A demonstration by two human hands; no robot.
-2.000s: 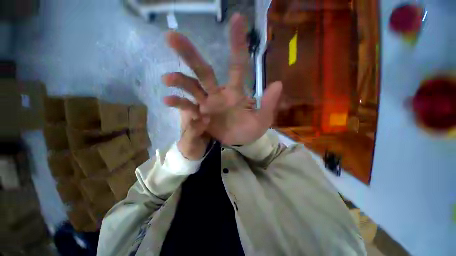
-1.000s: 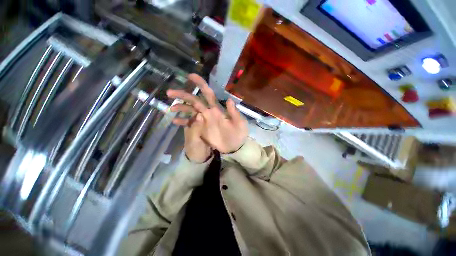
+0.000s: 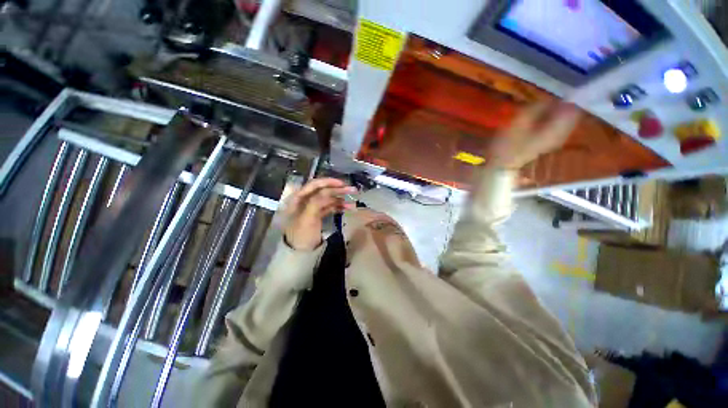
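A white machine with an orange see-through door stands in front of me. It has a yellow label, a touch screen and several knobs and buttons beside it. My right hand is raised in front of the orange door, below the screen; it is blurred and I cannot tell whether it touches anything. My left hand is in front of my chest, fingers loosely bent and apart, holding nothing visible.
A roller conveyor with metal rollers and curved rails fills the left. Another roller section shows at the right of the machine. A brown carton stands on the speckled floor at the right, near yellow lines.
My hands were together in front of my chest; they are now apart. My right hand has moved right and up to the machine. The view has turned from floor cartons to the conveyor and machine.
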